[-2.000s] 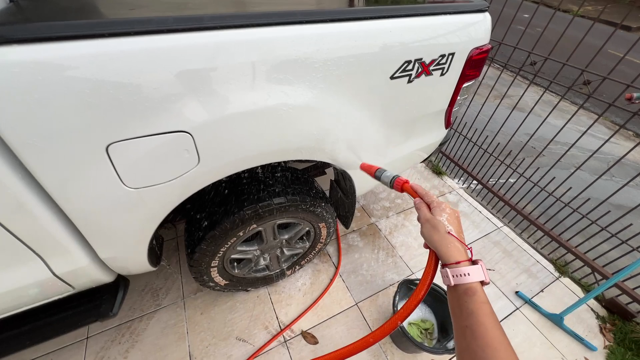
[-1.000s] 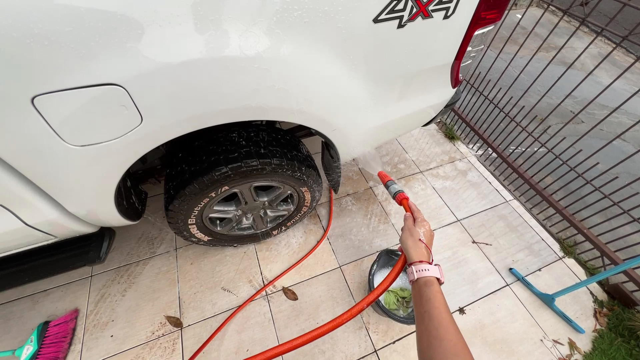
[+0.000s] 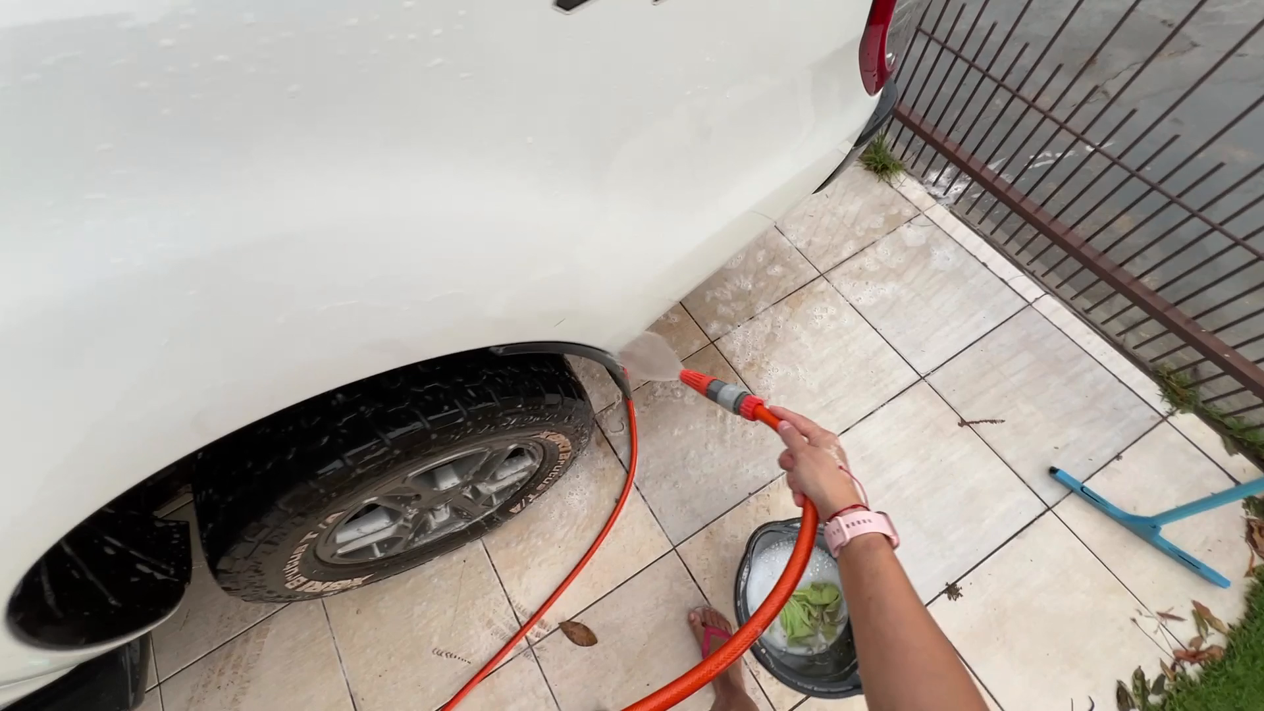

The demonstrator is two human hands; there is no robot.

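Note:
My right hand (image 3: 818, 462), with a pink watch strap (image 3: 861, 528) on its wrist, grips an orange garden hose (image 3: 785, 592) just behind its orange and grey nozzle (image 3: 729, 394). A fan of water (image 3: 650, 356) leaves the nozzle towards the lower edge of the white pickup's body (image 3: 415, 197), behind the rear wheel. The wet rear tyre (image 3: 395, 474) is left of the nozzle. Below my hand stands a dark bucket (image 3: 749, 573) with suds and a green cloth (image 3: 812, 612) in it. My left hand is out of view.
A blue squeegee (image 3: 1145, 528) lies on the floor tiles (image 3: 1037, 385) at the right. Brown metal bars (image 3: 1086, 227) run along the tiles' far edge. Part of the hose (image 3: 607, 523) loops near the wheel. A foot in a pink sandal (image 3: 713, 637) is beside the bucket.
The view has tilted down and moved closer. The spray, earlier on the upper rear side panel, now meets the lower body edge behind the wheel. My right hand still holds the hose.

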